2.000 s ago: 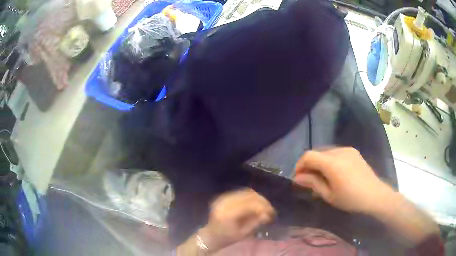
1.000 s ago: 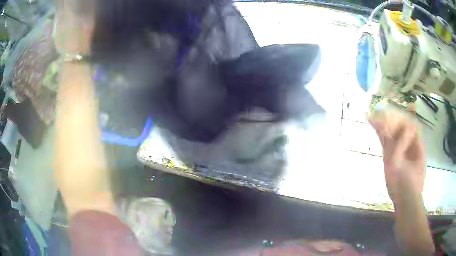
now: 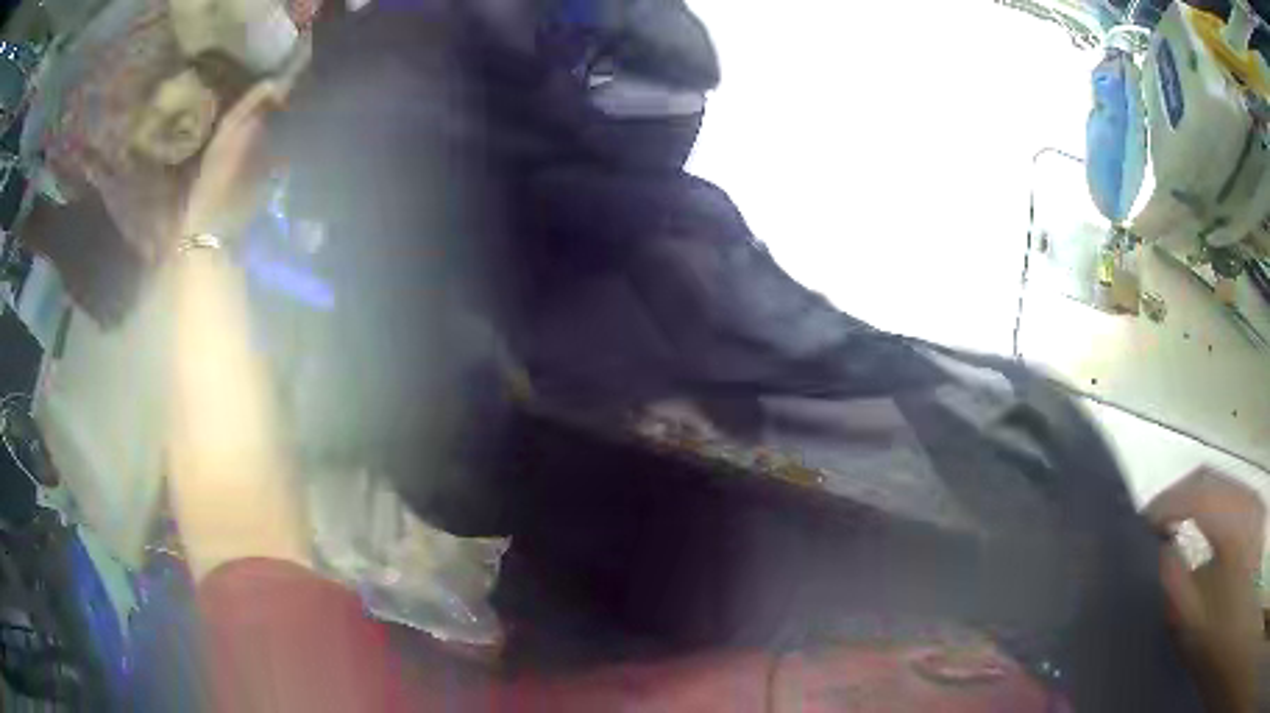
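Observation:
A large dark purple garment or panel (image 3: 627,265) is spread across the view, blurred, over the white table and down past its front edge. My left hand (image 3: 248,139) is raised at the upper left at the cloth's left side; its fingers are partly hidden and blurred. My right hand (image 3: 1209,536) is at the lower right with bent fingers at the cloth's right end, holding its edge. A small white spot shows at its fingers; I cannot tell what it is.
The cream sewing machine (image 3: 1209,132) stands at the right on the white table (image 3: 1114,334). A blue basket (image 3: 293,279) is mostly covered at the left. A clear bag (image 3: 418,557) is below the table edge. Another person's patterned sleeve (image 3: 105,119) shows at the upper left.
The dark cloth has spread right and towards me, over the table's front edge. My right hand has moved from beside the machine down to the lower right. My left hand stays raised at the left.

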